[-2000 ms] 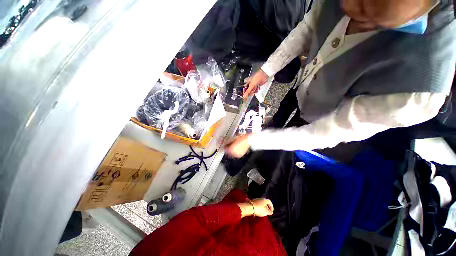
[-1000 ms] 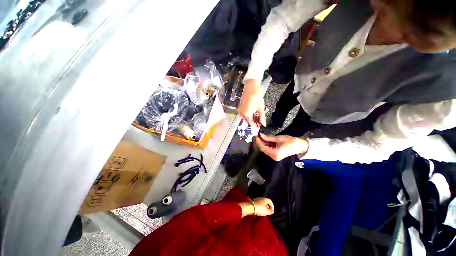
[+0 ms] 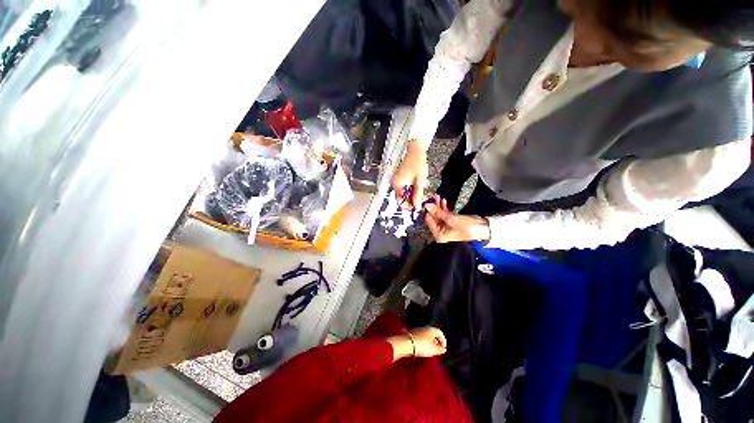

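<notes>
A hand with a thin band at its wrist shows at the end of a red sleeve rising from the bottom edge. It appears to be my left hand [image 3: 428, 341]. Its fingers look curled, and whether they hold anything cannot be told. It is beside a black garment [image 3: 459, 289] that hangs or lies to its right. My right hand is not in view. A person in a grey vest stands opposite, both hands together over small white and dark pieces [image 3: 398, 216]; what the fingers pinch is too small to tell.
A shallow orange-edged box [image 3: 277, 239] holds plastic bags. Near it are a cardboard piece [image 3: 186, 310], dark cords [image 3: 299, 296] and two thread cones [image 3: 264, 350]. A blue bin or cloth [image 3: 537, 330] is at lower right, with black and white garments [image 3: 703, 322] beyond. A large white surface [image 3: 157, 124] fills the left.
The other person's hands were apart and have come together over the small pieces. The view has shifted slightly. The red-sleeved hand has kept nearly the same place and pose.
</notes>
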